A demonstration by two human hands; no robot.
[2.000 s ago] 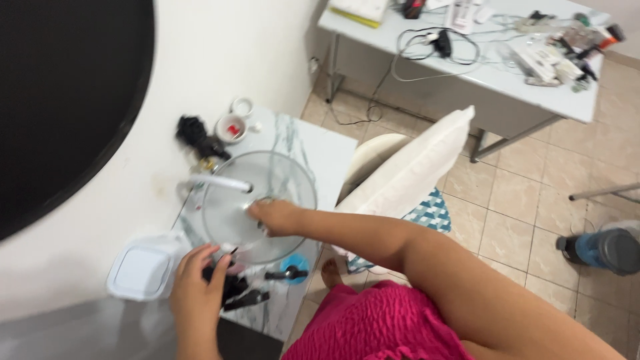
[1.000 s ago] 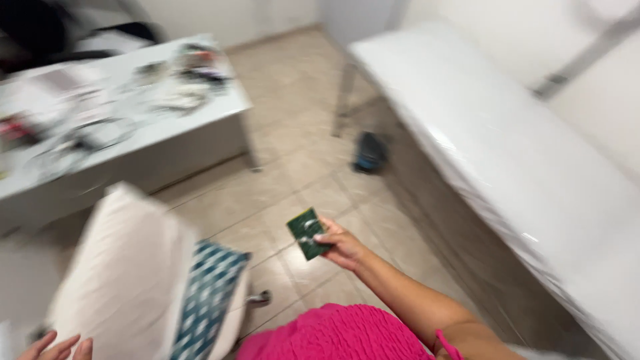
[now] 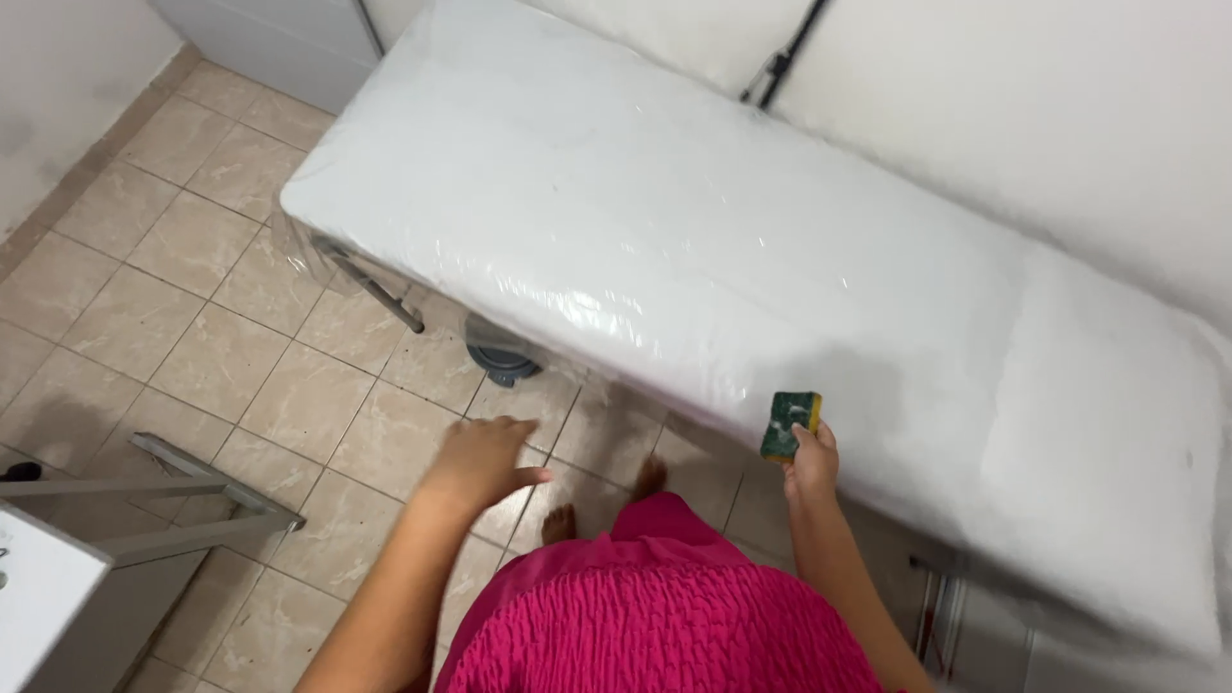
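Observation:
My right hand (image 3: 814,460) grips a green and yellow scouring sponge (image 3: 791,424) with white foam on its green face. The sponge is over the near edge of a long padded bed (image 3: 616,221) wrapped in clear plastic; whether it touches the plastic, I cannot tell. Out to the left, my left hand (image 3: 489,462) hangs above the tiled floor, holding nothing, its fingers apart.
Under the bed's near edge sits a dark round object (image 3: 502,358), close to a metal bed leg (image 3: 371,284). A white table corner (image 3: 48,587) with a grey metal leg (image 3: 217,491) is at lower left. A black pole (image 3: 791,58) stands behind the bed.
Two seconds ago my right hand was in a glass basin; one second ago it held the sponge above the floor. The view has swung far round to the bed.

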